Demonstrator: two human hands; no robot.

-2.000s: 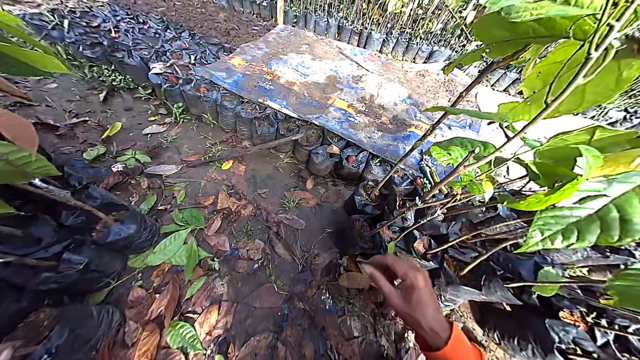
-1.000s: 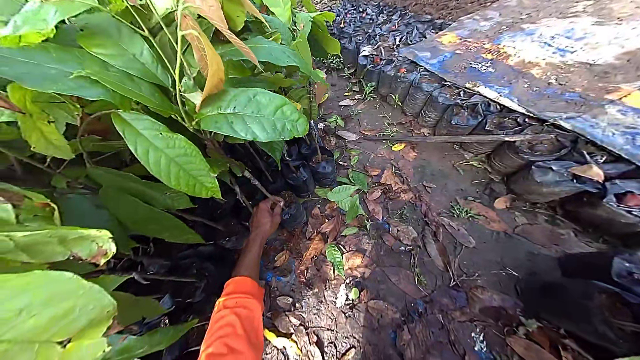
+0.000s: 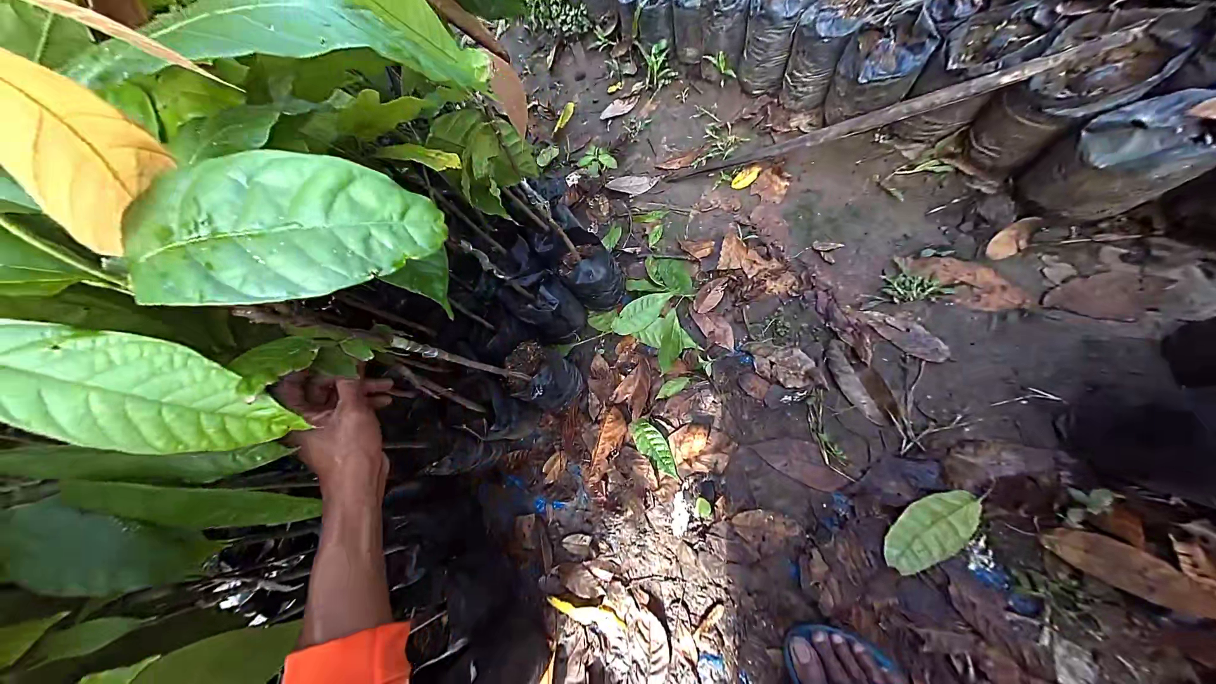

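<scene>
My left hand (image 3: 332,413), below an orange sleeve, reaches in among the leafy seedlings at the left. Its fingers are bent close to a thin woody seedling stem (image 3: 432,353), and leaves hide part of them, so whether they grip anything cannot be told. That stem slants into a small black plastic nursery bag (image 3: 554,378) of soil. A broad green leaf (image 3: 285,228) hangs above the hand, and another bright leaf (image 3: 142,389) overlaps its left side. My right hand is out of view.
Filled dark nursery bags (image 3: 1092,157) stand in a row at the upper right, with a long thin stick (image 3: 912,112) slanting from them onto the soil. Brown fallen leaves (image 3: 798,461) litter the muddy path. A foot in a blue-edged sandal (image 3: 841,657) shows at the bottom.
The view has swung left from the tarp to the leafy seedlings. A second ago my left hand was beside a stem near a bag; now it is farther up among the leaves.
</scene>
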